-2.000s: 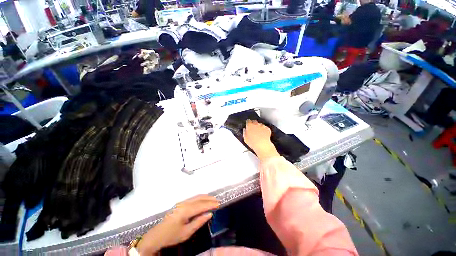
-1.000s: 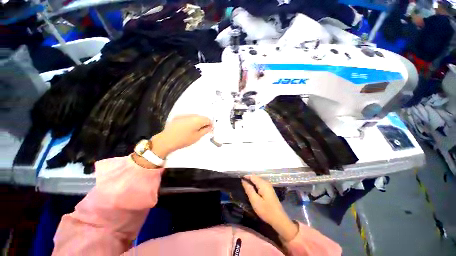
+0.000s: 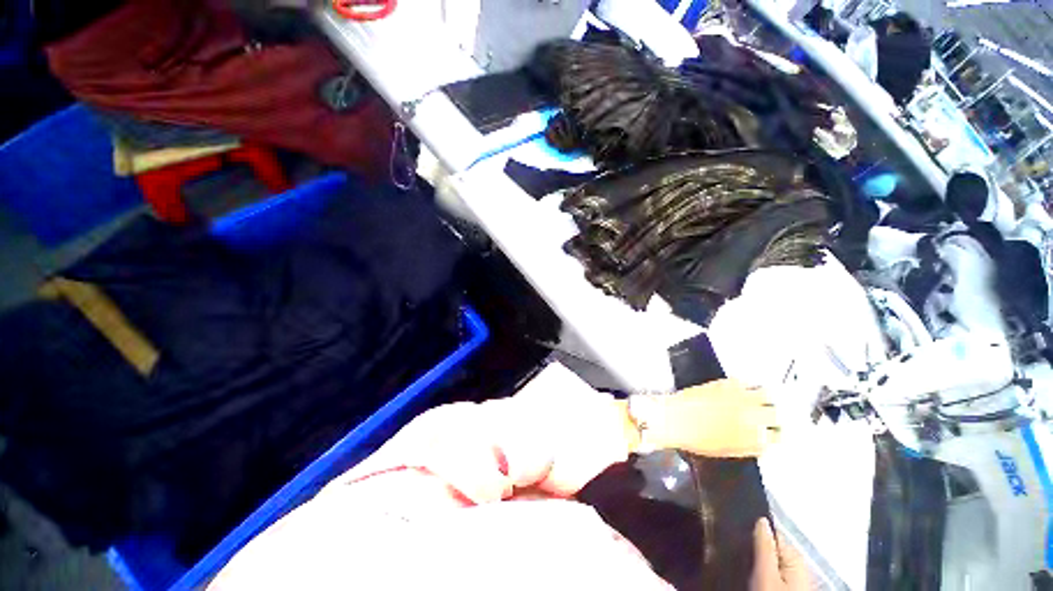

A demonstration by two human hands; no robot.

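Note:
A narrow dark strip [image 3: 732, 496] hangs over the table's front edge, its upper end on the white table. My left hand [image 3: 716, 420] lies across this strip, fingertips towards the needle area of the sewing machine [image 3: 976, 398]; whether it grips anything is unclear. My right hand [image 3: 779, 562] is blurred and cut off by the bottom edge, its fingers at the strip's right side, holding it. A fanned bundle of plaid strips [image 3: 693, 225] lies on the table beyond my left hand. Sewn-side strips [image 3: 906, 514] lie beside the machine arm.
A blue-rimmed bin [image 3: 335, 468] with dark cloth [image 3: 231, 335] stands left of the table. A red stool [image 3: 214, 173] and dark red cloth [image 3: 219, 75] are at upper left. More dark cloth lies behind the bundle. A person in dark clothing [image 3: 904, 52] is at upper right.
The view has swung left and tilted, bringing in the bin and moving the machine to the right edge. My left hand now lies over the strip; my right hand remains near its lower part.

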